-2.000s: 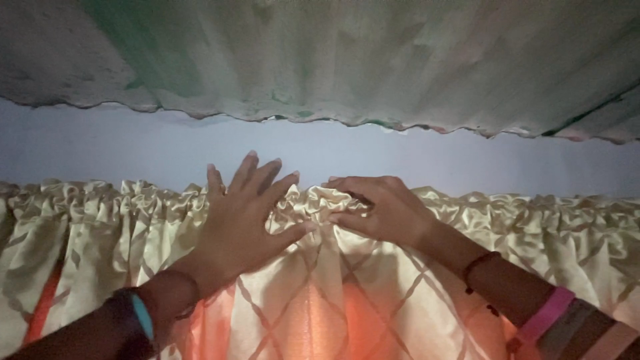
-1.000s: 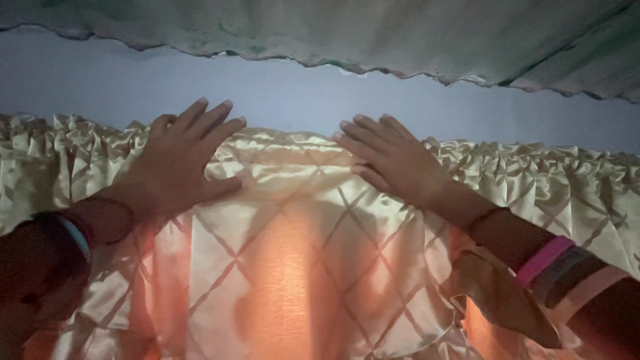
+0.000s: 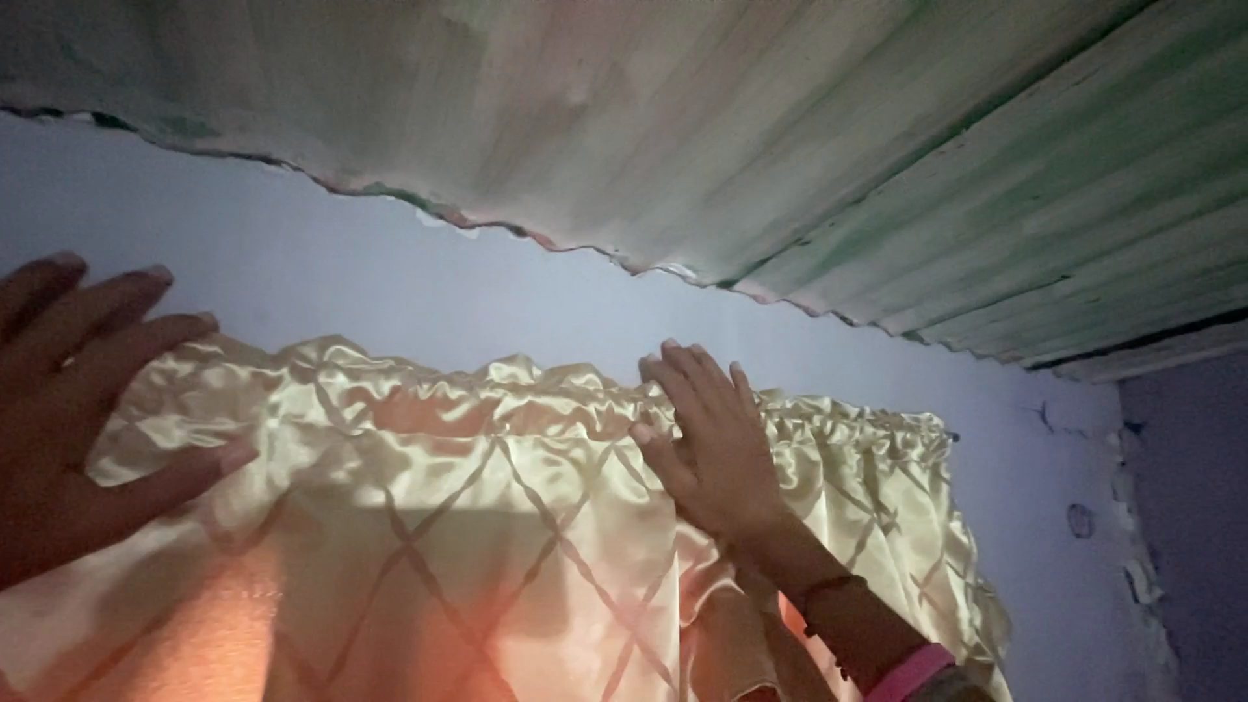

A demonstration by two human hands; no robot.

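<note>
A shiny cream satin curtain (image 3: 468, 526) with a diamond pattern hangs from a rod, its top gathered into ruffles. The rod's dark tip (image 3: 955, 438) shows past the curtain's right end. At the left edge, my left hand (image 3: 88, 419) is spread in front of the curtain's top, thumb near the cloth, fingers apart. My right hand (image 3: 717, 444) lies against the gathered heading right of the middle, fingers pointing up and slightly apart. Whether its fingertips pinch any cloth cannot be told. Orange light glows through the lower part of the curtain.
Above is a corrugated metal roof (image 3: 604, 117) with a wavy lower edge, close over the pale wall (image 3: 439, 283). At the right, the wall meets a darker wall (image 3: 1189, 507) at a corner with rough, broken plaster (image 3: 1136, 575).
My hands have moved apart along the curtain's top, and the cloth between them, bunched two seconds ago, is spread wider. The view has swung towards the right, showing the rod's end.
</note>
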